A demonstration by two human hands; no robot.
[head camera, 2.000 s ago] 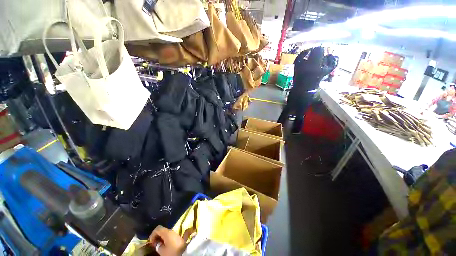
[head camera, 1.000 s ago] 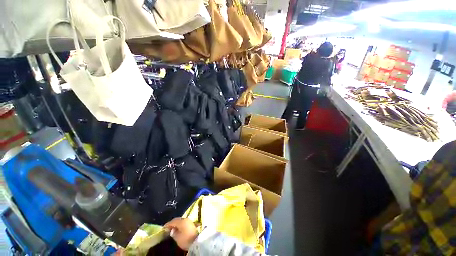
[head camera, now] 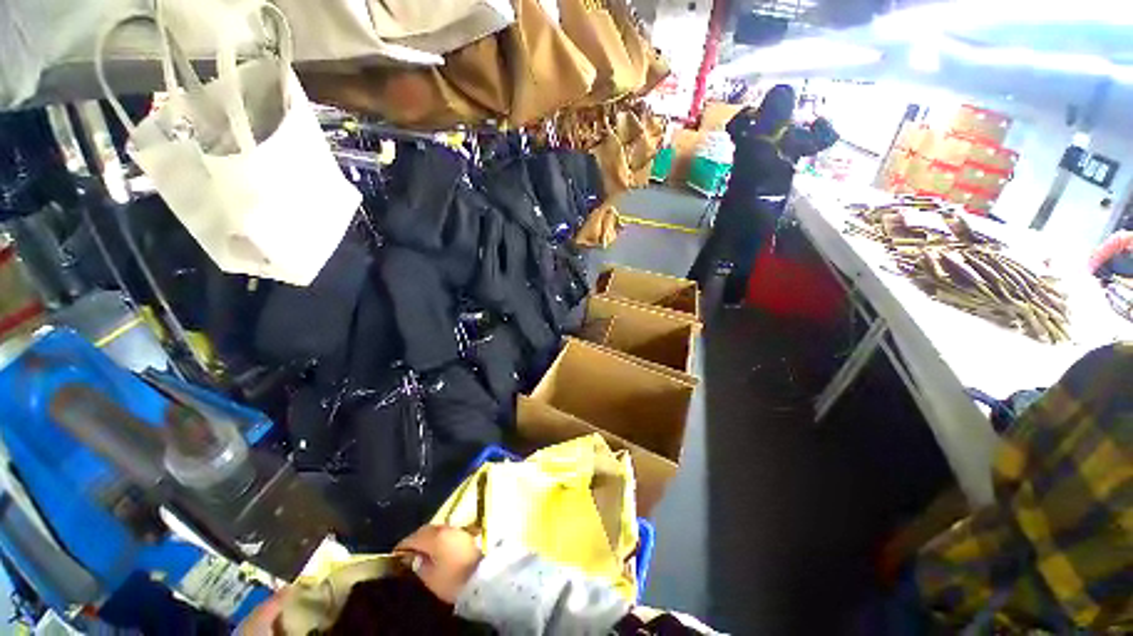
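Observation:
A yellow bag [head camera: 311, 598] with a dark inside lies at the bottom edge, its opening below the press head. My right hand [head camera: 441, 559], in a light patterned sleeve, grips its rim. My left hand [head camera: 262, 615] is small and cut off by the bottom edge, at the rim's left end, and appears to hold it. The blue press [head camera: 93, 466] stands at the lower left, its dark head [head camera: 267, 516] reaching towards the bag with a clear cup [head camera: 209, 455] on top. No fastener can be made out.
A blue crate [head camera: 645, 553] with yellow bags [head camera: 559, 509] stands right of my right hand. Open cartons [head camera: 615, 395] line the aisle beside hanging black bags [head camera: 429, 298]. A cream tote [head camera: 249, 186] hangs above. A person in plaid [head camera: 1069, 485] is at right, another in black [head camera: 758, 186] farther off.
The held bag's rim is spread wider, showing more of its dark inside. Part of my left hand shows at the bottom. The view has shifted slightly, and the far person's arms are raised.

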